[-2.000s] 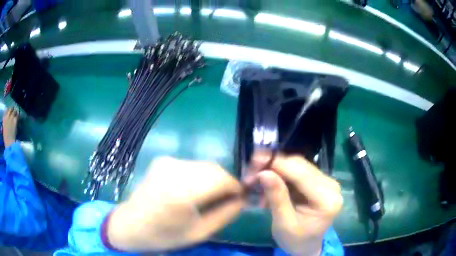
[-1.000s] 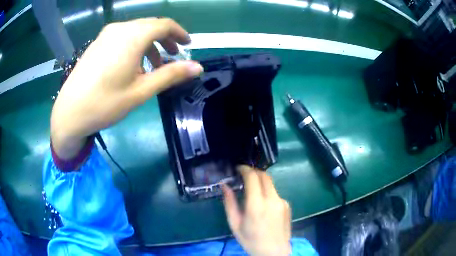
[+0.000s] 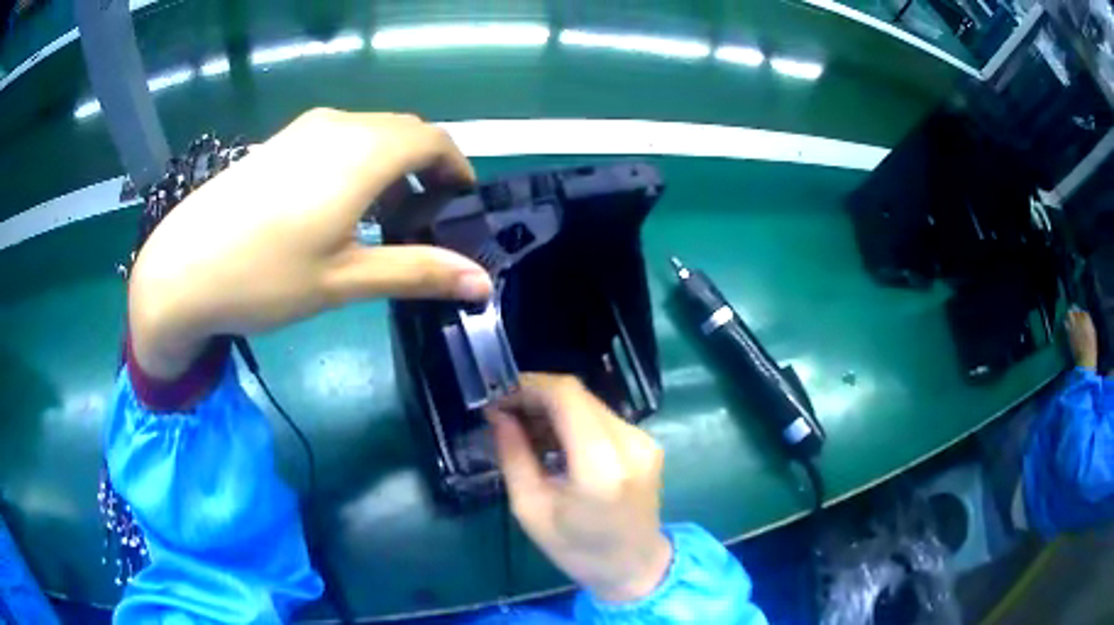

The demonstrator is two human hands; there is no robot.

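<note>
The black plastic housing (image 3: 574, 183) lies open on the green mat, its slotted rim at the far side. A shiny curved bracket area (image 3: 486, 348) shows inside at left. My left hand (image 3: 287, 238) grips the housing's far left corner, thumb inside above the bracket, other fingers behind the rim. My right hand (image 3: 580, 482) is inside the near part, fingertips pinched together at the bracket's lower end; anything held there is hidden. A thin black cord (image 3: 508, 549) runs down beside my right hand. The electric screwdriver (image 3: 751, 360) lies right of the housing.
Cable assemblies (image 3: 202, 165) lie at left, mostly behind my left hand and arm. A black cord (image 3: 293, 427) curves beside my left sleeve. Other black housings (image 3: 922, 208) stand at right. Another person's hand (image 3: 1081, 338) and blue sleeve are at the right edge. Crumpled clear plastic (image 3: 886, 568) lies below the bench edge.
In the last second my left hand has come down onto the housing, and my right hand has moved up from its near rim to the bracket's end. A person's hand has appeared at right.
</note>
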